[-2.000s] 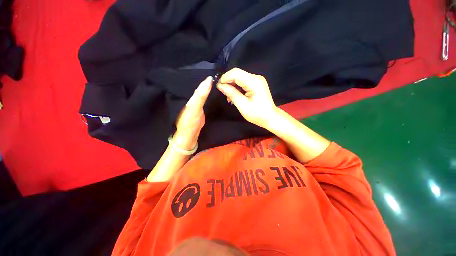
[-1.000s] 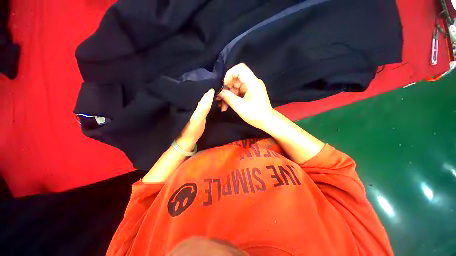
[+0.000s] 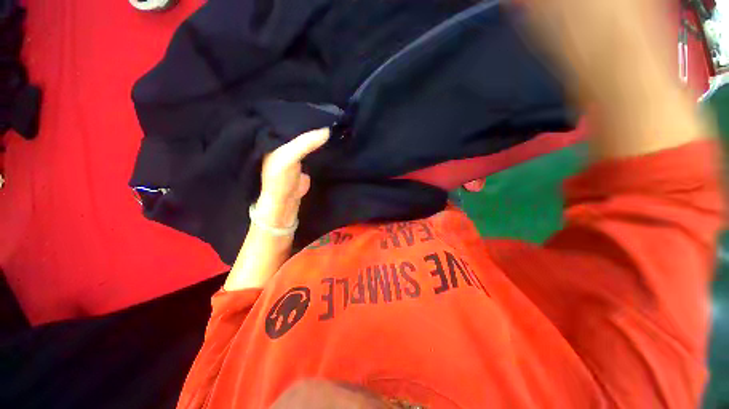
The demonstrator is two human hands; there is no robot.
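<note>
A dark navy garment (image 3: 464,96) lies spread on the red table, with a narrow grey-blue strip along a fold. My left hand (image 3: 286,172) grips the garment near its middle, thumb or finger along the fold. A small dark button (image 3: 339,125) seems to sit at the left fingertips; it is too small to tell clearly. My right forearm is raised far out to the upper right and blurred; the right hand (image 3: 551,20) is cut off by the top edge and its fingers do not show. No needle or thread is visible.
The red table cloth (image 3: 80,232) lies under the garment. A white ring-shaped item (image 3: 152,3) is at the top left edge. Dark cloth lies at the left edge and lower left (image 3: 104,351). A thin metal tool (image 3: 683,56) is at the right table edge, beside green floor (image 3: 511,216).
My right hand has left the left fingertips and swung far out to the upper right. My left hand stays on the garment, its wrist slightly further left. The garment's right part has shifted.
</note>
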